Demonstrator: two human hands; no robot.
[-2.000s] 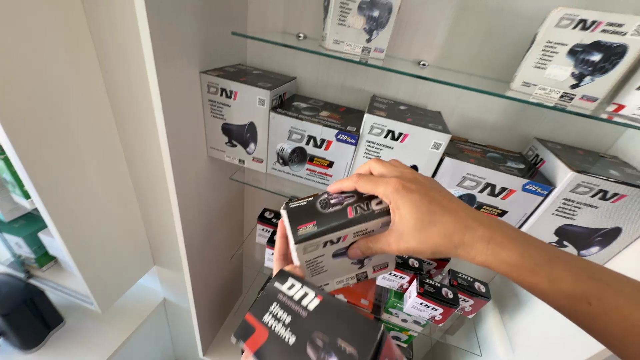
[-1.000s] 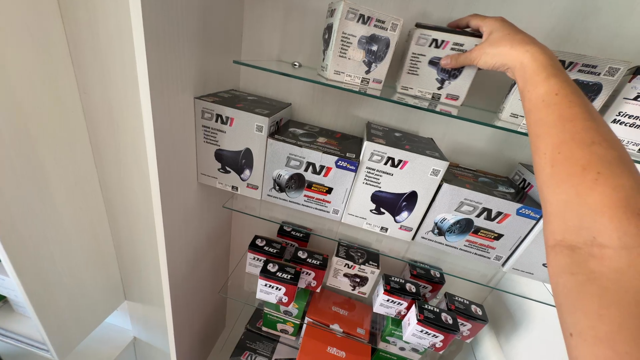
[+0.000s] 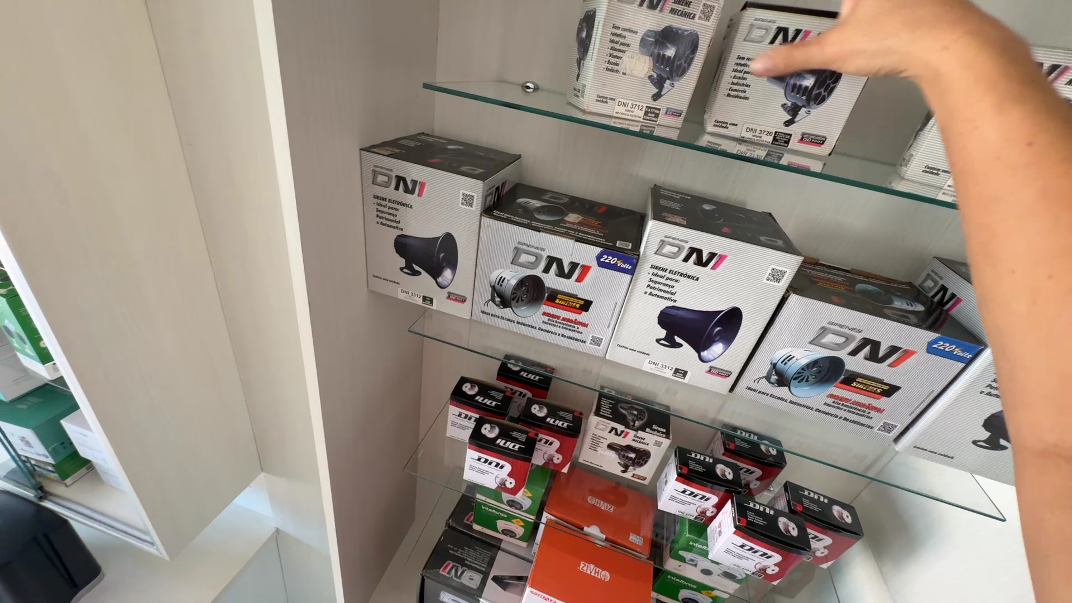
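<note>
My right hand (image 3: pixel 888 46) is at the top right, its thumb across the front of a DNI siren box (image 3: pixel 775 105) that stands on the upper glass shelf (image 3: pixel 670 142); its other fingers are cut off by the top edge, so whether they grip the box cannot be told. Left of it, apart, stands another DNI siren box (image 3: pixel 641 63). Below, on the middle shelf, is a row of larger DNI siren boxes, with a horn siren box (image 3: pixel 703 289) near the centre. My left hand is out of view.
A lower shelf holds several small red and black DNI boxes (image 3: pixel 502 456), orange boxes (image 3: pixel 599 511), green boxes (image 3: pixel 699 553) and a small DNI siren box (image 3: pixel 626 435). A cabinet side panel (image 3: pixel 352 335) bounds the shelves at left. A black object (image 3: pixel 42 553) sits at lower left.
Two seconds ago both hands were at small boxes in front of the shelves. My right hand then moved up to the upper-shelf box, where it remains. My left hand has left view.
</note>
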